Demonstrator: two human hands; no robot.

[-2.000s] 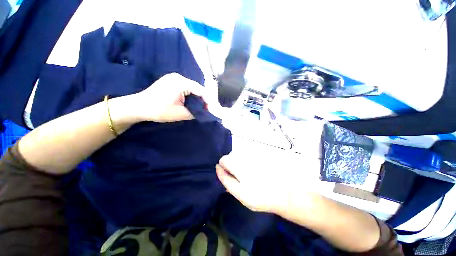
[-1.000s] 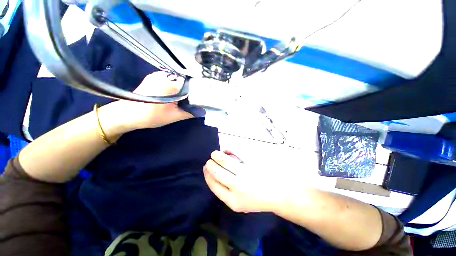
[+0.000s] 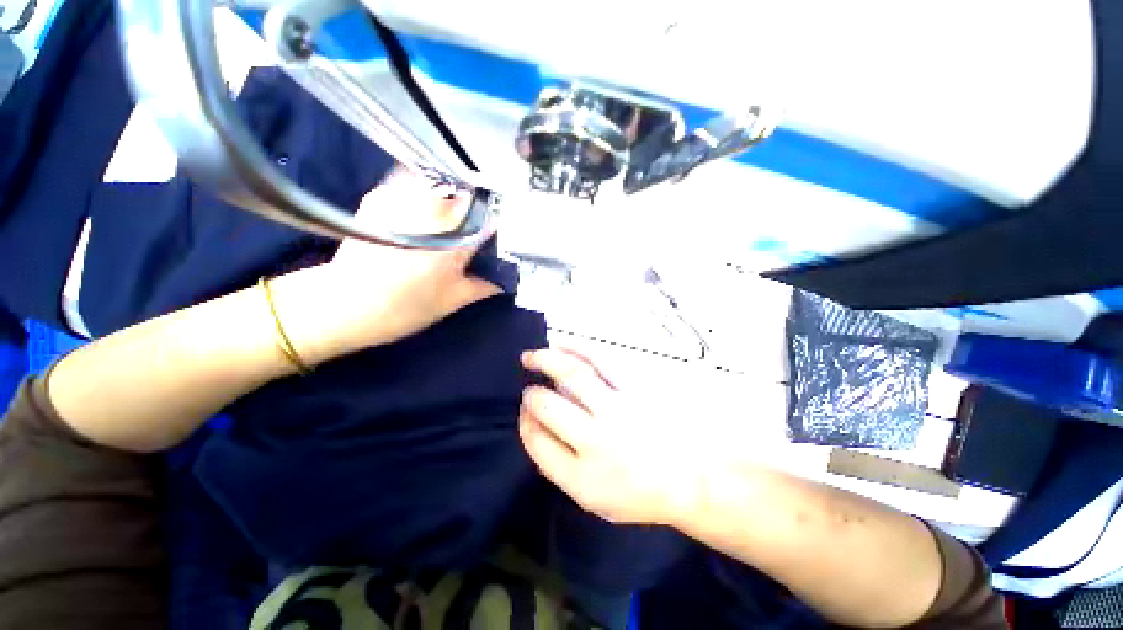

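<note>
A large navy garment [image 3: 382, 418] lies over the lap and the left of the machine bed. My left hand [image 3: 413, 265] is on the cloth beside the needle area, partly behind the curved metal guard; its fingertips are hidden, and a cloth edge shows by its thumb. My right hand [image 3: 603, 437] rests at the cloth's right edge, fingers curled, overexposed; whether it grips the cloth is unclear. The white sewing machine head [image 3: 862, 99] with a blue stripe covers the top. The needle is not clearly seen.
Right of the needle area, a slim metal tool [image 3: 677, 314] lies on the white bed. Further right are a shiny wrapped block [image 3: 860, 384], a bright-blue object [image 3: 1034, 372] and a dark box [image 3: 1000, 437]. More dark cloth [image 3: 62, 160] is at far left.
Since the earliest frame, the view has shifted, so the machine head and guard now cover the upper middle. My left hand has gone partly behind the guard. My right fingers sit slightly higher.
</note>
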